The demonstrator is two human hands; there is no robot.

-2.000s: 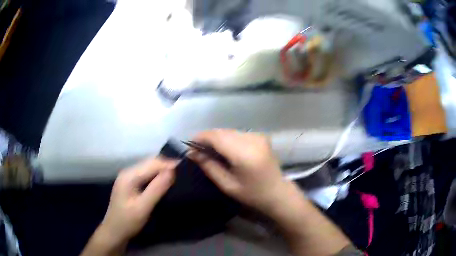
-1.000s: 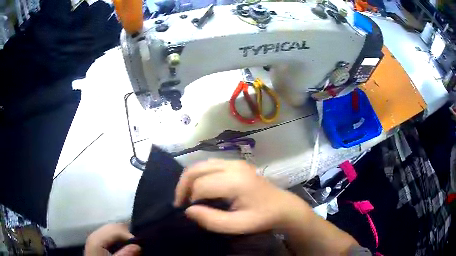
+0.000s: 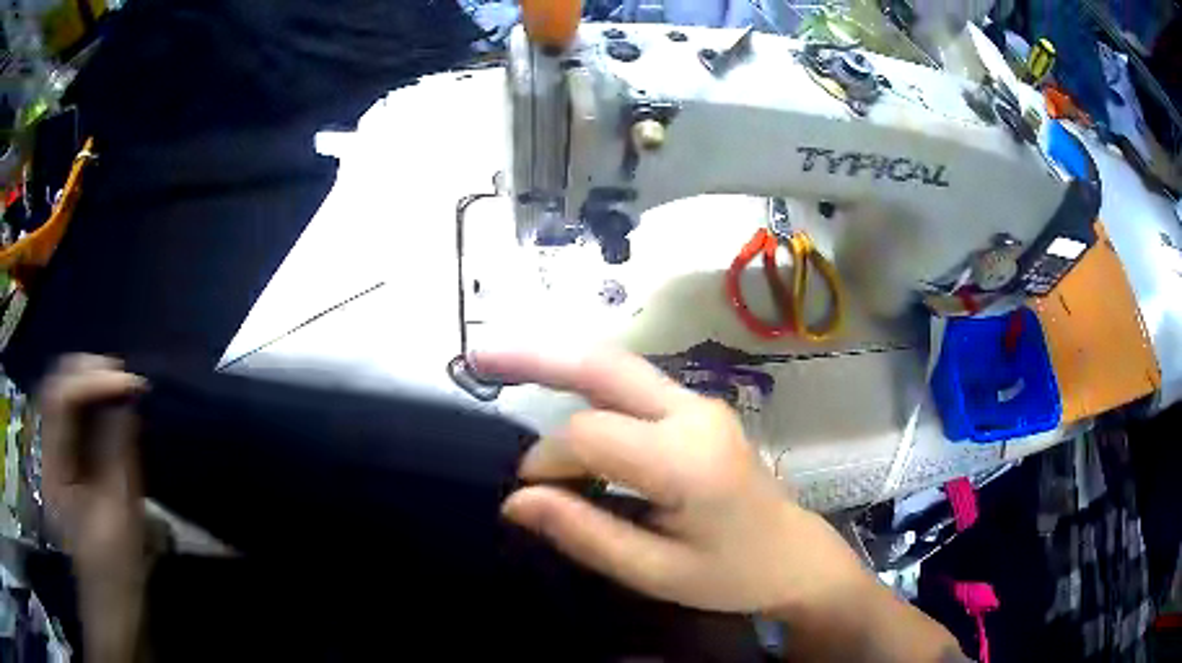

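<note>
A large black cloth [image 3: 337,466] is stretched between my two hands at the table's front edge. My left hand [image 3: 93,453], blurred at the far left, holds its left end. My right hand [image 3: 648,486] pinches the right end between thumb and fingers, index finger stretched out over the table. The white sewing machine [image 3: 830,156] marked TYPICAL stands behind; its needle area [image 3: 609,233] is above and left of my right hand. Purplish snips [image 3: 732,380] lie just beyond my right hand, partly hidden.
Scissors with red and yellow loops [image 3: 784,288] lie under the arm. A blue tray [image 3: 996,376] sits right, beside an orange-brown board [image 3: 1102,324]. More black fabric [image 3: 195,168] covers the left side. Pink ties [image 3: 975,598] and plaid cloth [image 3: 1089,557] hang at lower right.
The dark pointed tool seen earlier in my right hand no longer shows. My left hand has moved up and left, stretching the cloth sideways. The view has shifted, so the machine sits further right.
</note>
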